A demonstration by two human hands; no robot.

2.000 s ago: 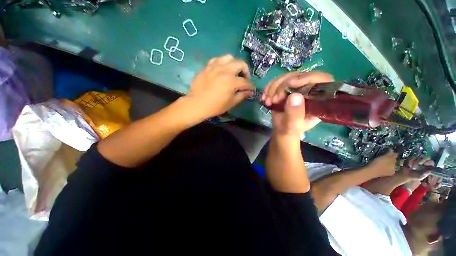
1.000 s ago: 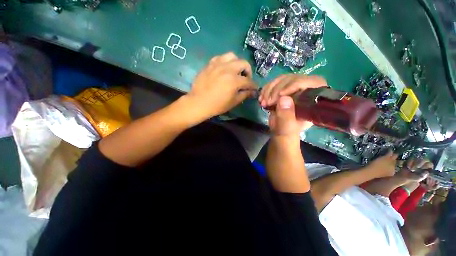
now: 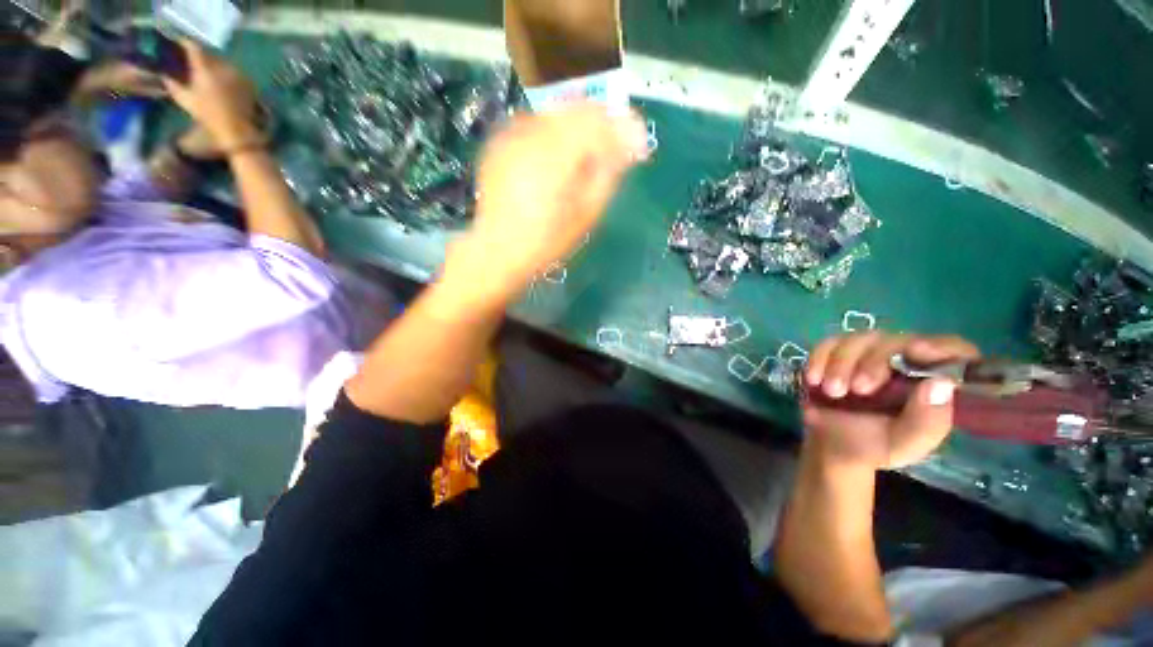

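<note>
My right hand [image 3: 885, 398] is closed around the dark red electric screwdriver [image 3: 1012, 410], which lies nearly level with its nose pointing left. My left hand [image 3: 550, 177] is blurred, raised at the near side of an open cardboard box [image 3: 565, 44]; whether it holds anything cannot be told. A heap of board assemblies [image 3: 774, 215] lies on the green bench between and beyond my hands. A single board assembly [image 3: 698, 331] lies flat nearer me, beside pale rectangular rings [image 3: 749, 368].
A large board heap [image 3: 379, 126] lies at the left by a person in a light purple top [image 3: 164, 303]. Another heap [image 3: 1100, 316] is at the right. A pale raised rail [image 3: 986, 183] crosses beyond. An orange bag [image 3: 468, 436] hangs below the bench edge.
The view has swung left, showing the box and left neighbour. My left hand has moved away from the screwdriver tip to the box. My right hand still holds the screwdriver, farther right in view.
</note>
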